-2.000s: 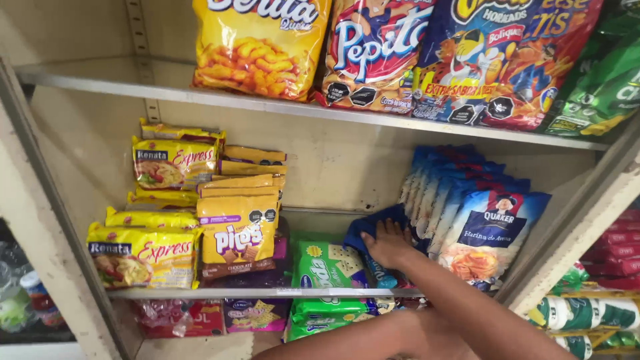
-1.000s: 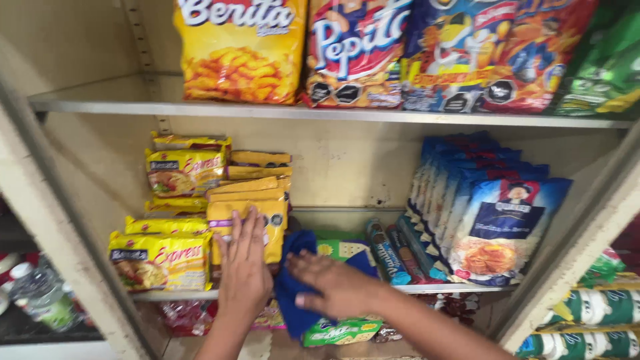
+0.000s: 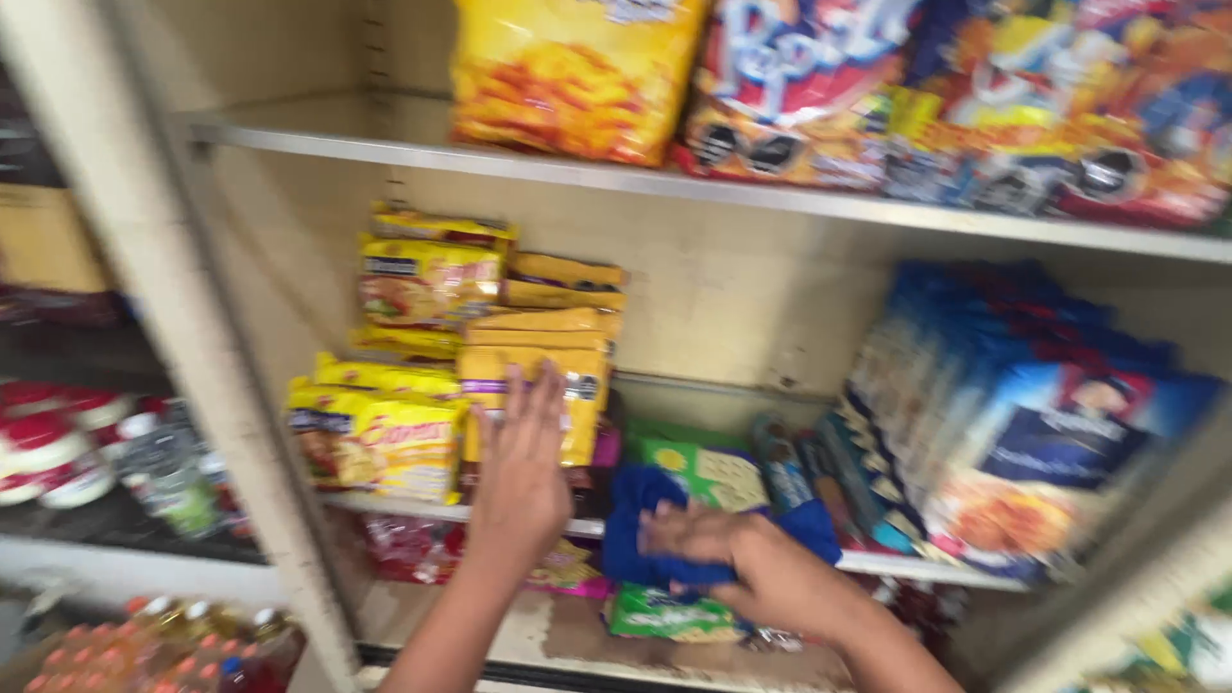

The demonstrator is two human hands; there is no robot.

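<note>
My left hand [image 3: 525,462] lies flat against the front of the orange snack packets [image 3: 582,385], its fingers pointing up. A blue cloth [image 3: 645,529] is bunched under my right hand [image 3: 717,549], at the shelf's front edge just before a green cracker packet [image 3: 712,472]. Yellow noodle packets [image 3: 409,443] stand in stacks left of my left hand. Blue Quaker bags [image 3: 1049,462] stand in a row at the right of the same shelf. The view is somewhat blurred.
The upper shelf [image 3: 597,173] holds large snack bags [image 3: 577,87]. More packets [image 3: 674,616] lie on the level below. White uprights [image 3: 192,318] bound the shelving. Bottles [image 3: 173,481] and jars [image 3: 48,452] stand on the left.
Two seconds ago my right hand was on the cloth beside the Quaker bags; it has moved left with it. My left hand has come onto the orange packets.
</note>
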